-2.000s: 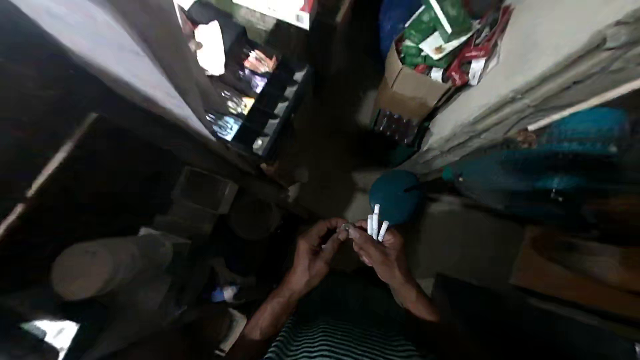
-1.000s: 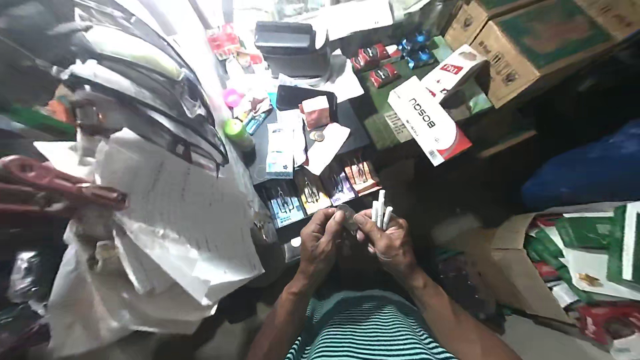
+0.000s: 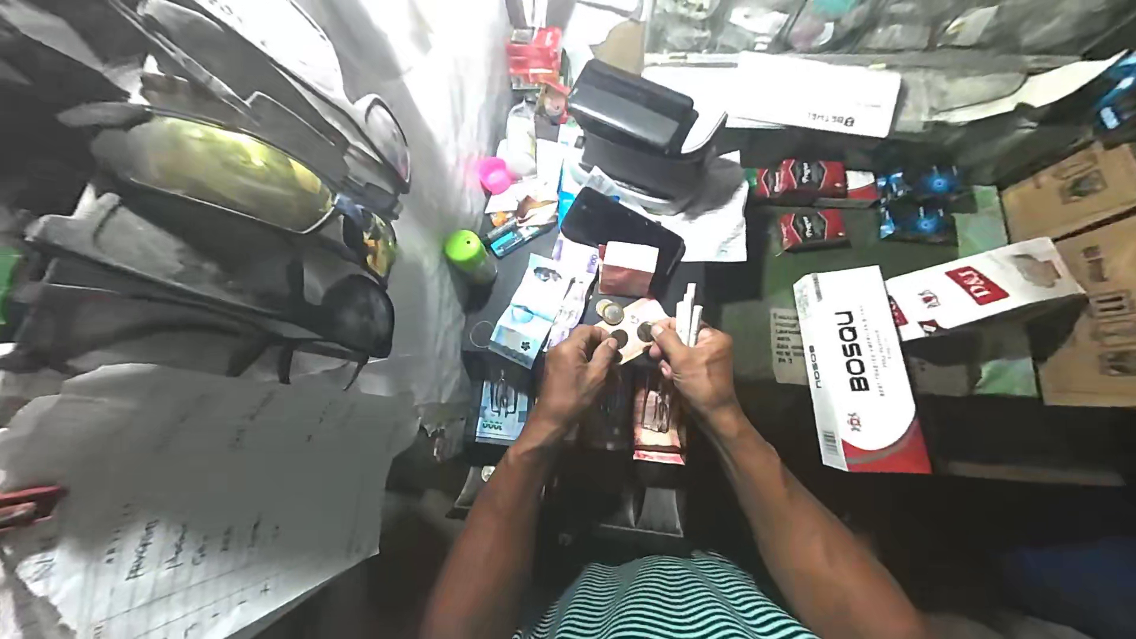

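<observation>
My left hand [image 3: 577,368] pinches a dark coin [image 3: 619,338] between thumb and fingertips. Just right of it, my right hand [image 3: 701,364] has another coin [image 3: 645,332] at its thumb and several white cigarettes [image 3: 688,312] upright between its fingers. Both hands are over an orange-toned banknote [image 3: 639,312] that has more coins [image 3: 611,311] on it. Blue banknotes [image 3: 531,306] lie to the left, and a reddish folded note or packet [image 3: 627,269] lies above, by a black smartphone [image 3: 612,222]. Below the hands, a cash drawer holds a blue note [image 3: 502,406] and red notes [image 3: 658,413] under wire clips.
Sunglasses [image 3: 222,169] hang at the left above handwritten paper sheets [image 3: 204,497]. A green-capped container [image 3: 469,256] stands beside the drawer. At the right are a white and red carton [image 3: 861,373], a second carton [image 3: 985,284], small red packs [image 3: 812,229] and cardboard boxes [image 3: 1092,293].
The view has swung onto the counter. My hands, near the drawer's notes one second ago, are now over the banknote with coins. The cigarettes stay in my right hand.
</observation>
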